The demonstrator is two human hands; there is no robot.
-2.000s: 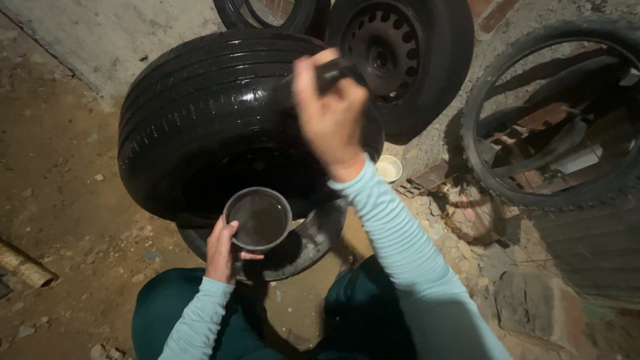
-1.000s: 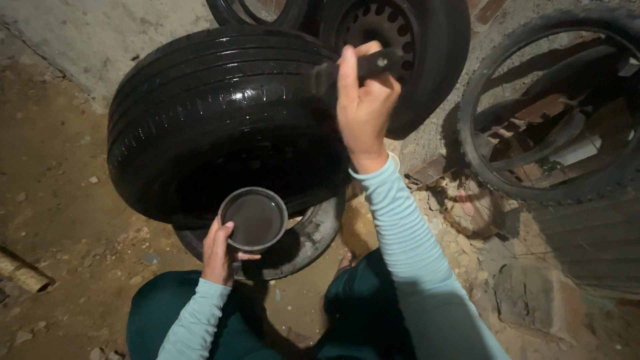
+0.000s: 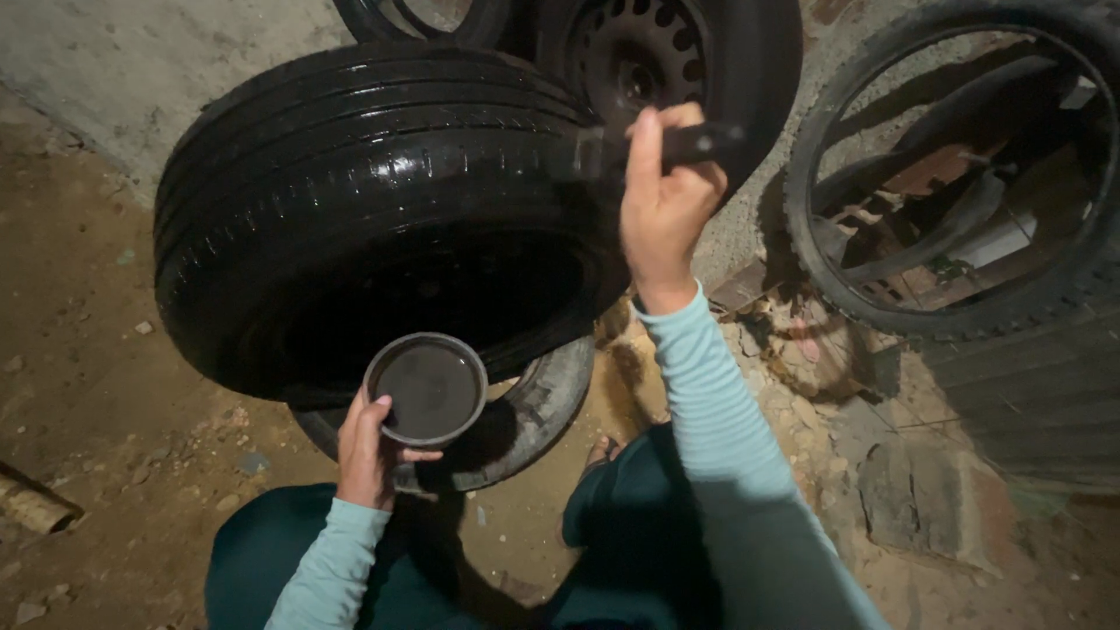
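My left hand (image 3: 369, 446) holds a round cup (image 3: 427, 390) of dark liquid in front of the tire's lower side. A large black car tire (image 3: 394, 166), its tread wet and shiny, leans over another tire (image 3: 542, 420) that lies on the ground. My right hand (image 3: 669, 192) grips the dark handle of a brush (image 3: 604, 153), which is blurred. The brush's head is at the right end of the tread; whether it touches the rubber I cannot tell.
Behind stands a tire on a dark steel wheel (image 3: 643, 61), beside another tire (image 3: 420, 22). A knobby tire (image 3: 809, 236) leans at the right over rubble. Broken bricks (image 3: 927, 499) lie at the lower right, a bamboo-like piece (image 3: 35, 503) at the far left. A concrete wall (image 3: 157, 70) rises behind.
My right hand has moved to the right with the brush, from over the tire's tread to its right edge. My left hand keeps the cup in about the same place.
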